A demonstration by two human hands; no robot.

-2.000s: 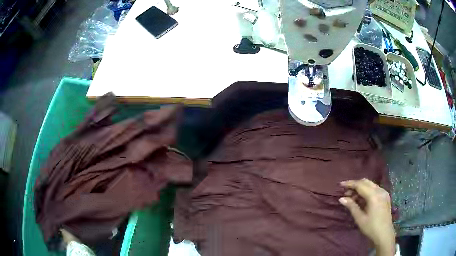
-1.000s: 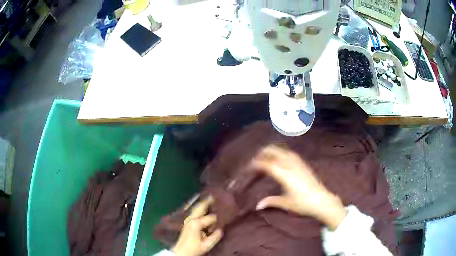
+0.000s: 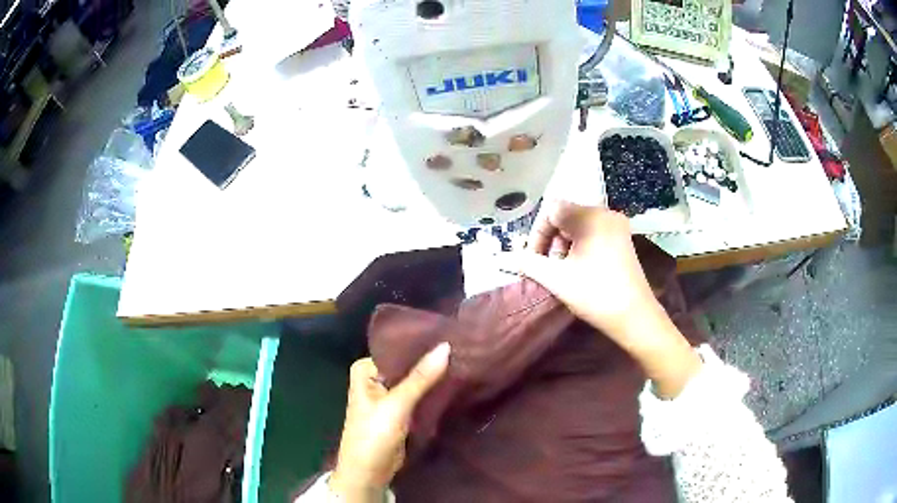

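A maroon-brown garment (image 3: 551,413) fills the lap and reaches up to the machine bed (image 3: 482,273). My left hand (image 3: 388,413) grips a folded, rounded end of the cloth, left of the bed. My right hand (image 3: 600,275) is at the clamp under the white JUKI head (image 3: 472,108), thumb and forefinger together beside it at the cloth's upper edge. Whether a button is between these fingers cannot be told. The clamp is partly hidden by the head and my right fingers.
A green bin (image 3: 84,393) with maroon cloth stands at left. On the white table (image 3: 236,265) are a phone (image 3: 217,153), a black-button tray (image 3: 637,174), a white-button tray (image 3: 706,162), a green-handled screwdriver (image 3: 725,115) and a cream control panel (image 3: 679,27).
The garment piece hanging over the bin is now up by the machine bed. My left hand has taken its folded end, and my right hand has moved up to the clamp. The view has shifted.
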